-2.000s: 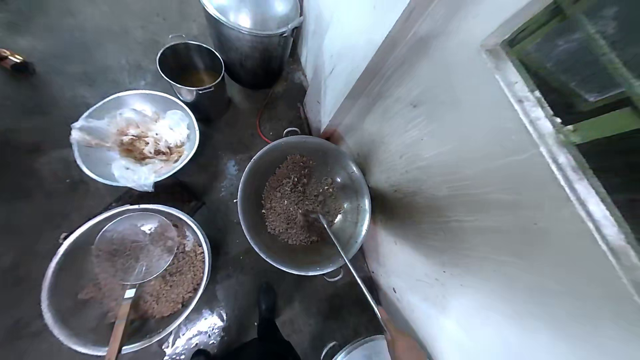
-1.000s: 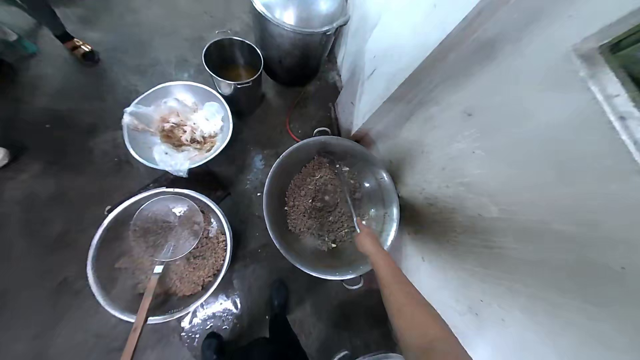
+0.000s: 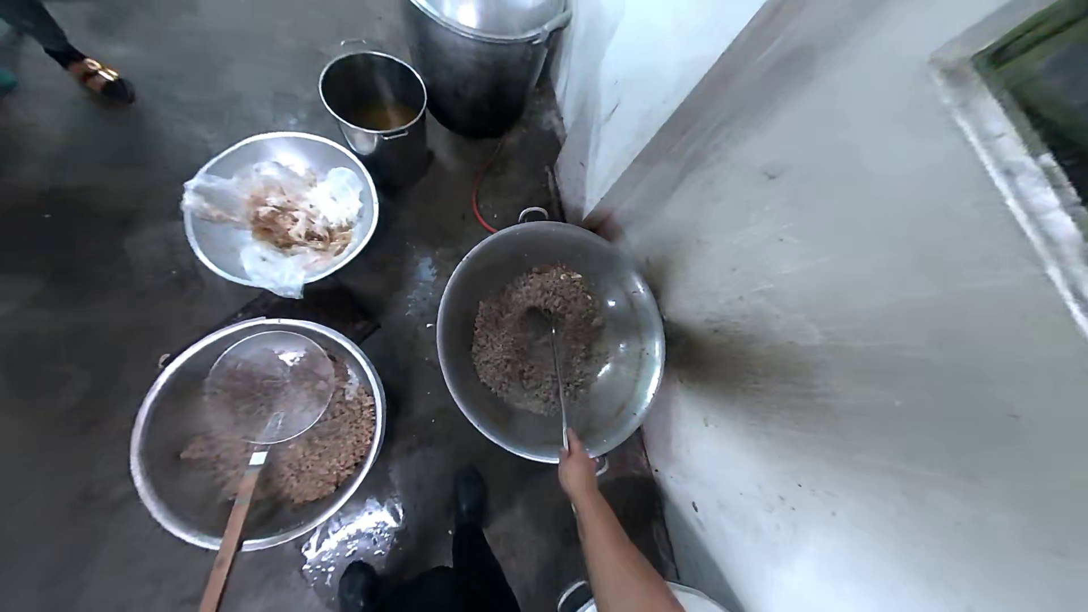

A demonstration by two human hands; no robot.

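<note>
My right hand [image 3: 578, 466] grips the long metal handle of a ladle [image 3: 558, 378] over the near rim of a large metal wok [image 3: 625, 408]. The ladle's bowl rests in brown crumbly food, perhaps minced meat [image 3: 510, 365], which lies toward the left of the wok. My left hand is not in view. To the left, a wide metal basin [image 3: 157, 501] holds more brown crumbly food, with a round mesh skimmer [image 3: 270, 387] lying across it, its wooden handle over the near rim.
A metal bowl [image 3: 217, 255] holds a clear plastic bag with brownish residue. Behind it stand an open pot [image 3: 382, 140] of brownish liquid and a large lidded pot [image 3: 484, 76]. A wall [image 3: 807, 340] borders the wok's right side. Another person's foot [image 3: 102, 78] is at upper left.
My right hand, at the wok's right side one second ago, is now at its near rim. The ladle's bowl has moved within the food. Two seconds ago the hand was lower right, beyond the wok.
</note>
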